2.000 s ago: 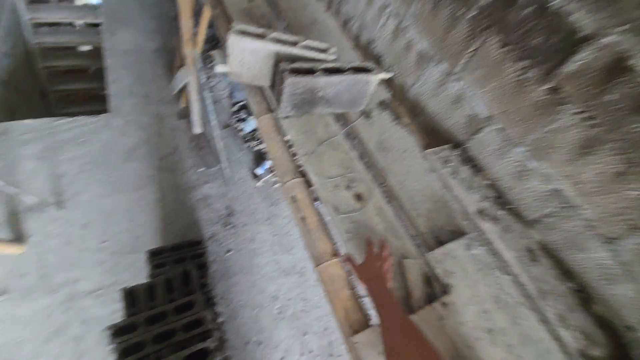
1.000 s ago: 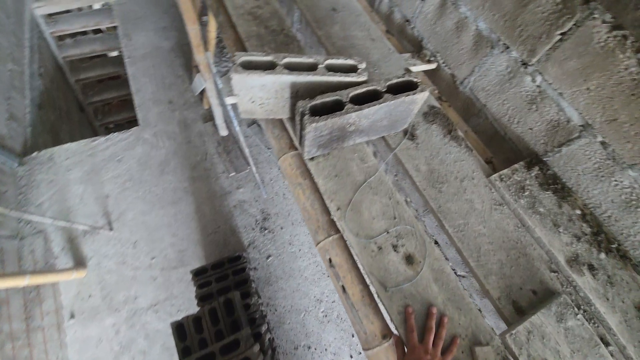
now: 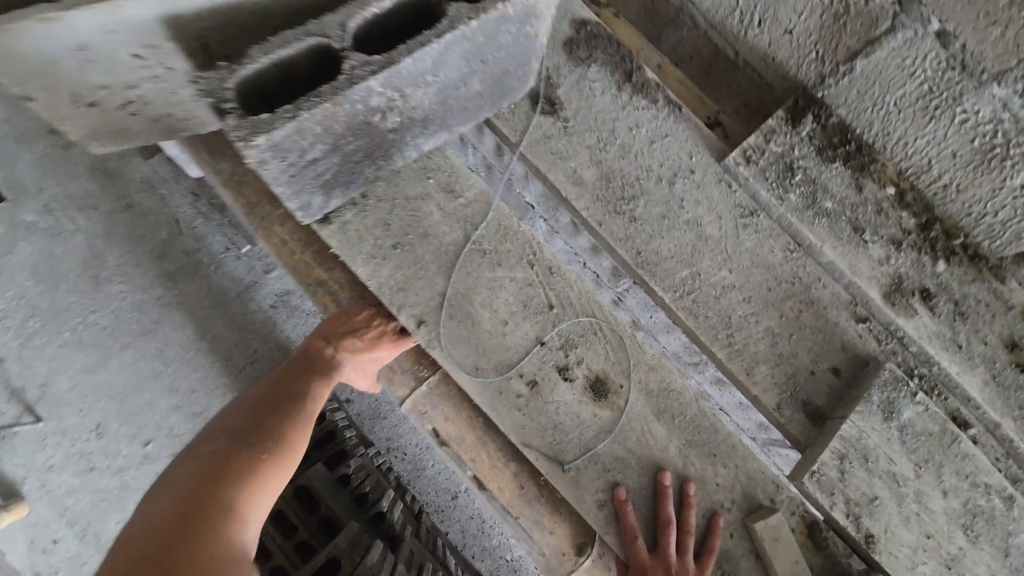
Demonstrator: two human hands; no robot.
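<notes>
My left hand (image 3: 364,346) rests on a bamboo pole (image 3: 488,464) at the edge of a mortar-covered scaffold plank (image 3: 416,232), its fingertips at the plank's side; whether it grips anything is hidden. Lower down, my right hand (image 3: 666,532) lies palm down on the same plank with its fingers spread. Between and above the hands, a thin wire (image 3: 512,372) curls over the plank. A hollow concrete block (image 3: 400,120) stands across the plank's upper part, its cavities facing up, and a second concrete block (image 3: 104,76) is beside it at the upper left.
More planks (image 3: 680,264) run alongside, with a raised board (image 3: 920,472) at the right. A rough block wall (image 3: 944,120) borders them. Far below on the left are a concrete floor (image 3: 120,264) and stacked hollow blocks (image 3: 320,512). A small wood piece (image 3: 776,544) lies by my right hand.
My left hand has come into view at the plank's edge. My right hand remains spread on the plank, as one second ago. The view has moved much closer to the planks and blocks.
</notes>
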